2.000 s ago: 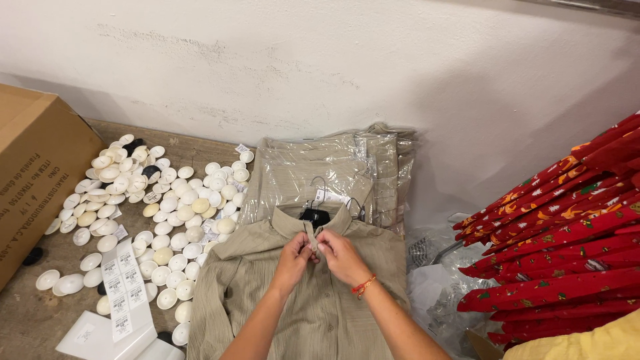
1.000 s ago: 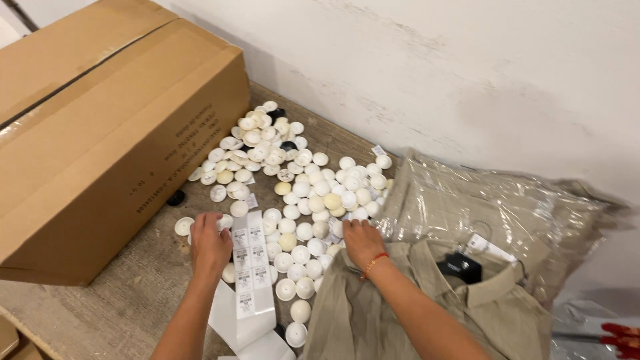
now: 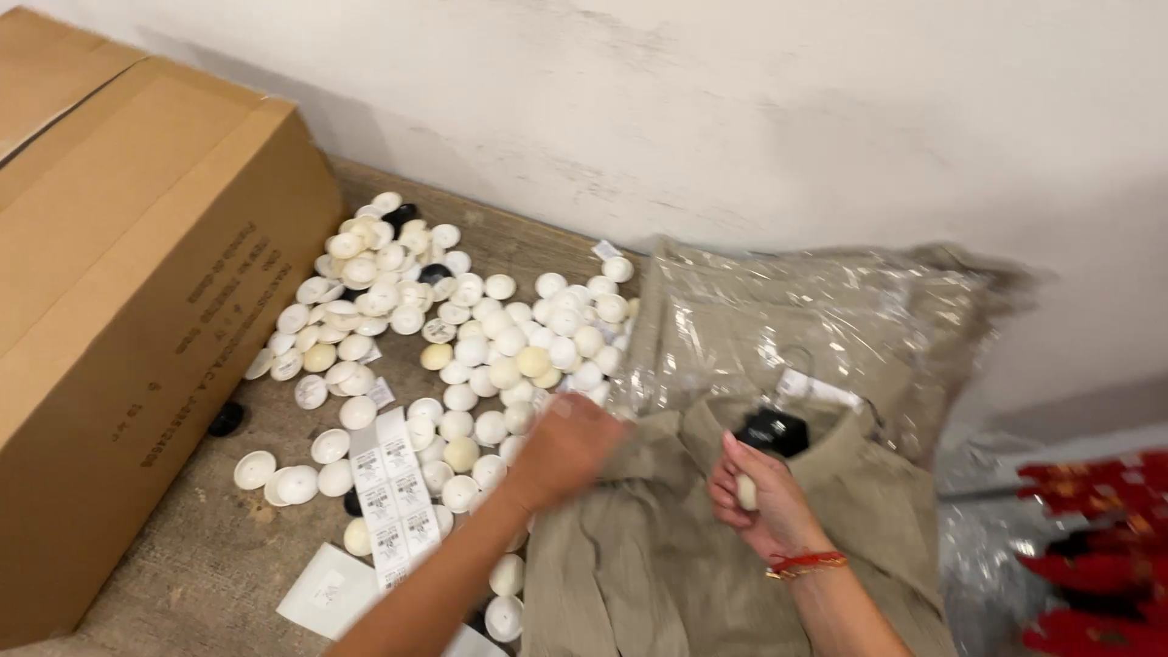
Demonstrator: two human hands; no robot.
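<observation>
A khaki shirt with a black piece and a hanger hook at its collar lies at lower centre. Over its collar and front is my right hand, fingers curled around a cream-white round security tag. My left hand, blurred, hovers at the shirt's left shoulder beside the tags; whether it holds anything is unclear. Many white and cream round security tags, a few black, are spread to the left. A strip of printed labels lies among them.
A large cardboard box stands at left. Folded khaki garments in clear plastic lie behind the shirt, against the white wall. Red patterned garments are at lower right. A white packet lies by the labels.
From the tags beside the label strip, my left hand has moved right to the shirt's shoulder. My right hand has moved from the tags' edge to the shirt's collar, and a tag now shows in it.
</observation>
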